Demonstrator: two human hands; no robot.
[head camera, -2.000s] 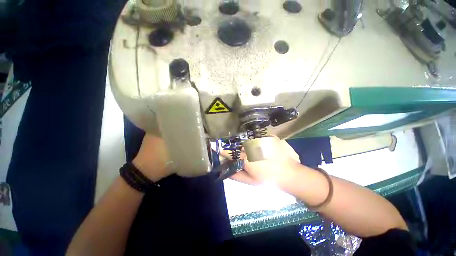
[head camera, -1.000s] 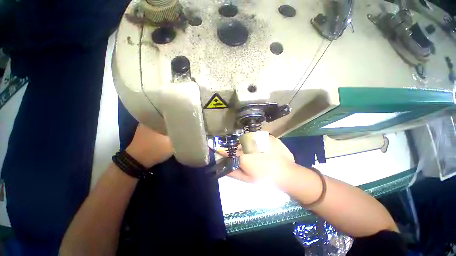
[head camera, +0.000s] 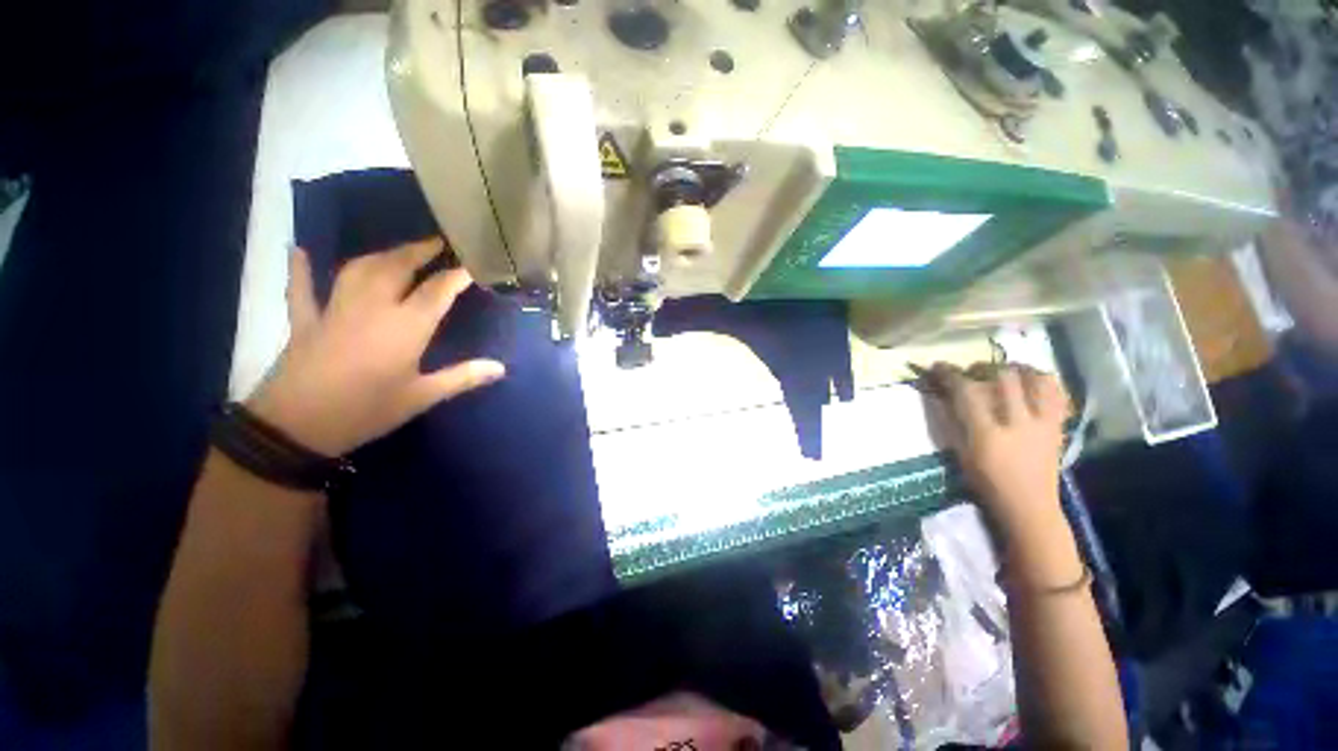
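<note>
My left hand (head camera: 367, 345) lies with fingers spread on the dark navy fabric (head camera: 477, 470), left of the needle area. The fabric lies on the bed and runs down toward me. Its right edge is by the presser foot (head camera: 569, 326). My right hand (head camera: 1005, 426) is at the right of the table, fingers bent over the rear surface beside a small dark slim item (head camera: 998, 349). Whether the fingers grip it is unclear. A navy piece with a jagged edge (head camera: 800, 360) lies behind and right of the needle.
The cream machine head (head camera: 690, 88) and the green-framed control panel (head camera: 903, 235) stand above the bed. A clear parts tray (head camera: 1167, 367) is at the table's right end. The green ruler-marked edge (head camera: 778, 506) runs along the front. Shiny plastic (head camera: 866, 602) lies below it.
The view has shifted and shows more table. My right hand has left the needle area and moved far right. My left hand has come out from behind the head with its fingers spread.
</note>
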